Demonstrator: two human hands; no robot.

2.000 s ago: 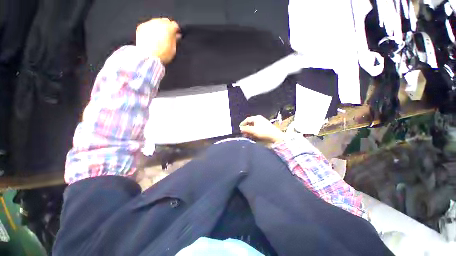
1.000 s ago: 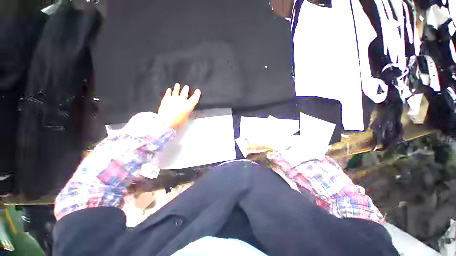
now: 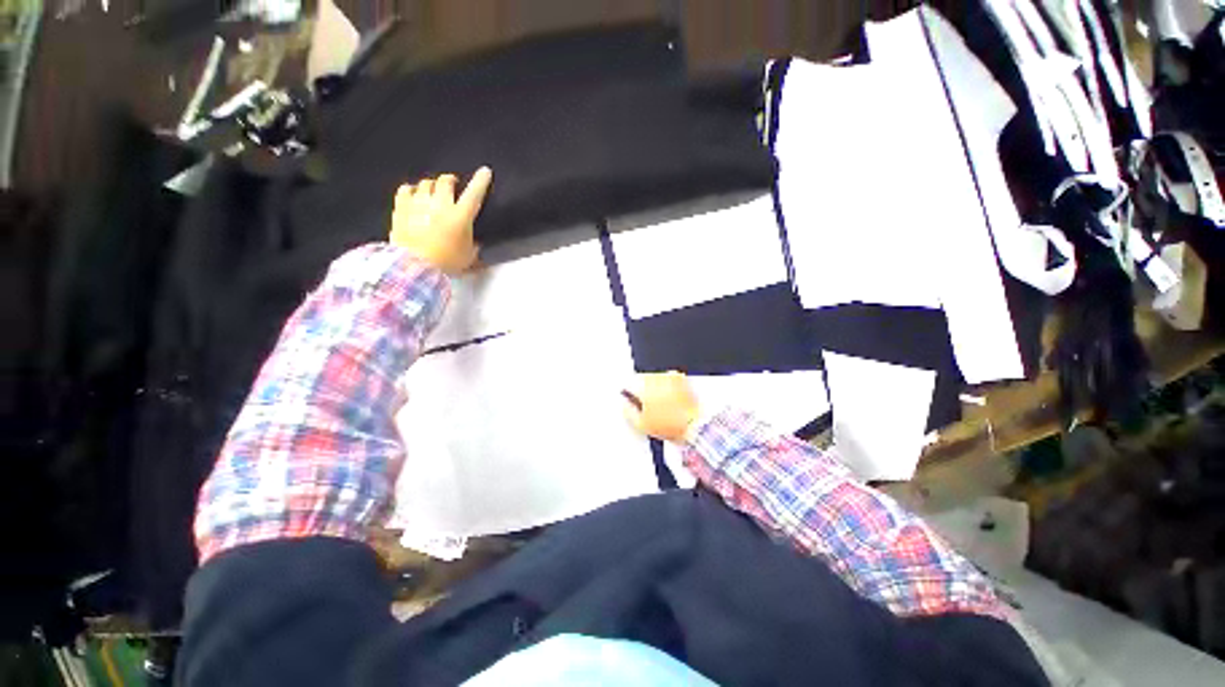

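Black cut panels (image 3: 564,121) lie across the table in front of me. My left hand (image 3: 437,222) rests flat with fingers spread at the near edge of the black fabric. White-faced pieces (image 3: 537,436) lie below it, nearest my body, with another white piece (image 3: 699,255) to their right. My right hand (image 3: 661,405) is at the right edge of the large white pieces, fingers curled. Whether it pinches an edge is unclear. A smaller white piece (image 3: 880,413) lies right of my right forearm on black cloth.
A large stack of white-faced pieces (image 3: 860,188) lies at right. Beyond it are narrow white strips (image 3: 1061,94), hanging black tie strips (image 3: 1099,336) and a small beige box (image 3: 1182,285). Pale scraps (image 3: 255,114) lie at far left. Dark fabric (image 3: 121,322) lies at left.
The black fabric's near edge has shifted away from me, showing more white pieces. My left hand has moved slightly up and left. The view has shifted, showing scraps at far left.
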